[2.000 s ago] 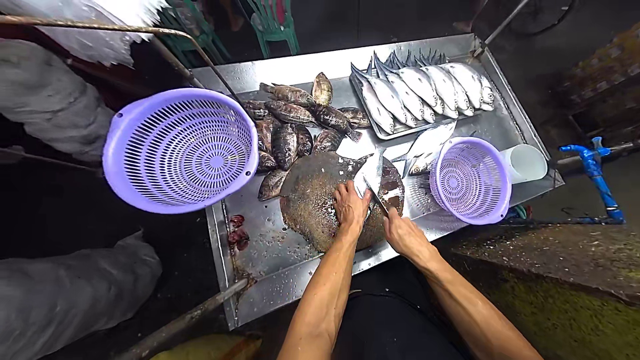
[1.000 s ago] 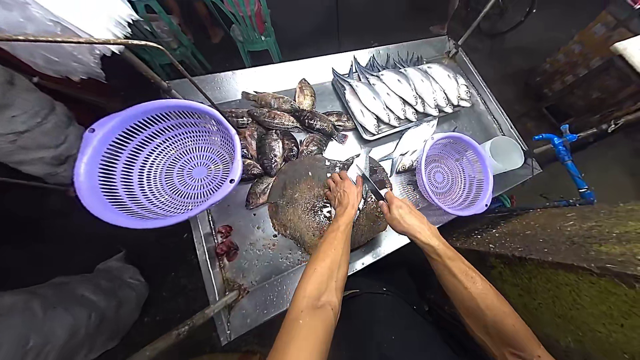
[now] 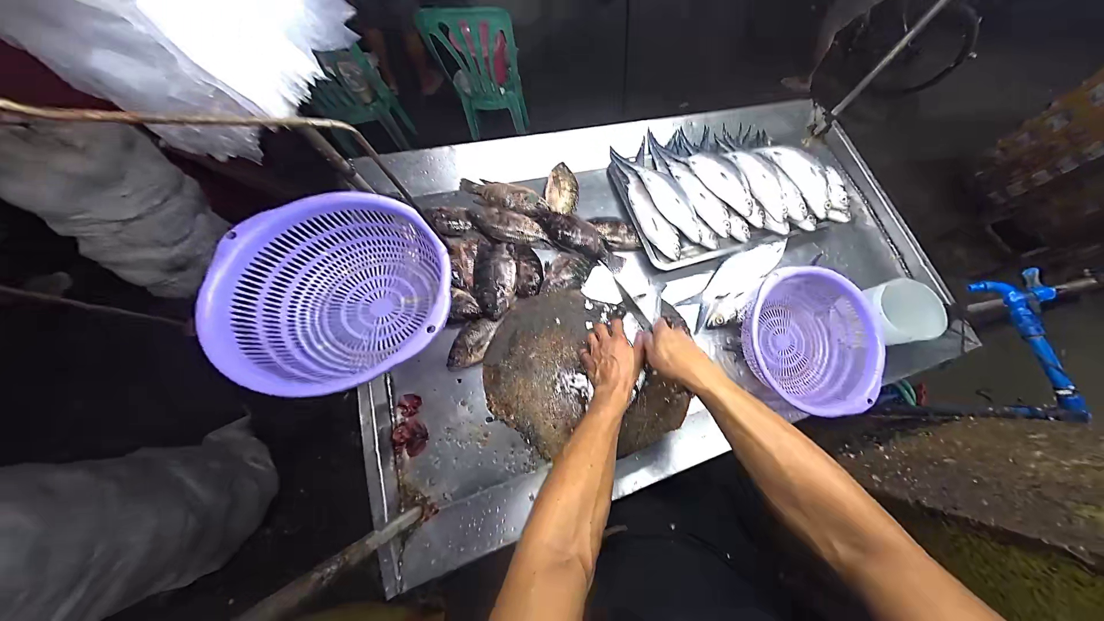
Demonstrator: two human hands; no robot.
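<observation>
On a round wooden chopping block (image 3: 543, 371) my left hand (image 3: 611, 358) presses down on a pale silvery fish, mostly hidden under the fingers. My right hand (image 3: 677, 349) grips the handle of a knife, close beside the left hand. The knife blade (image 3: 632, 302) points up and to the left, over the block's far edge. Dark mottled fish (image 3: 494, 280) lie piled beyond the block on the left. Silver fish (image 3: 724, 185) lie in a row on a metal tray, and another silver fish (image 3: 743, 274) rests right of the block.
A large purple plastic basket (image 3: 323, 293) stands at the left, and a smaller purple basket (image 3: 813, 341) at the right beside a translucent tub (image 3: 907, 310). Red fish offal (image 3: 410, 427) lies near the left rim of the metal table (image 3: 492, 522). Blue pipe fittings (image 3: 1035, 332) are at far right.
The right hand with the knife has moved in beside the left hand, and the blade has swung to point up and left. Two seconds ago the hands were farther apart.
</observation>
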